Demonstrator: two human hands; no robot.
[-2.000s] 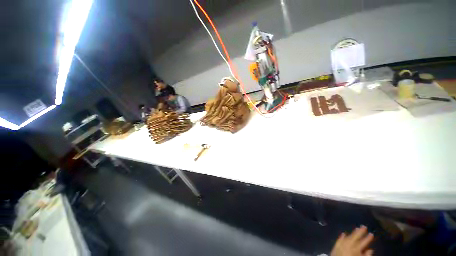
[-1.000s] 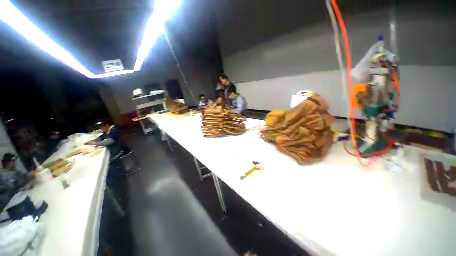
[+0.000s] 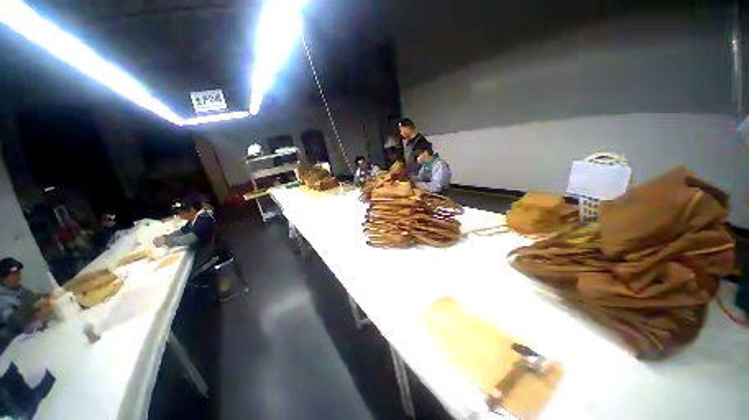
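Note:
Neither of my hands is in the picture. A large floppy pile of brown leather pieces (image 3: pixel 657 262) lies nearest on the right of the long white table (image 3: pixel 386 287). A flat tan sheet (image 3: pixel 460 336) lies at the table's near part, with a small dark tool or strap (image 3: pixel 519 369) on it that I cannot identify. A neater folded brown stack (image 3: pixel 406 215) stands further along. A small yellow-tan pile (image 3: pixel 538 213) sits behind the big pile.
A grey floor aisle (image 3: pixel 279 336) runs left of the table. A second white table (image 3: pixel 144 308) stands left of it, with seated people (image 3: pixel 197 225) and tan pieces (image 3: pixel 94 287). More people (image 3: pixel 431 171) are at the far end. A white chair back (image 3: pixel 599 176) stands behind the piles.
The view has moved forward along the table, so the brown piles look larger. The upright machine and orange hose have mostly left at the right. The hand seen at the bottom edge is gone.

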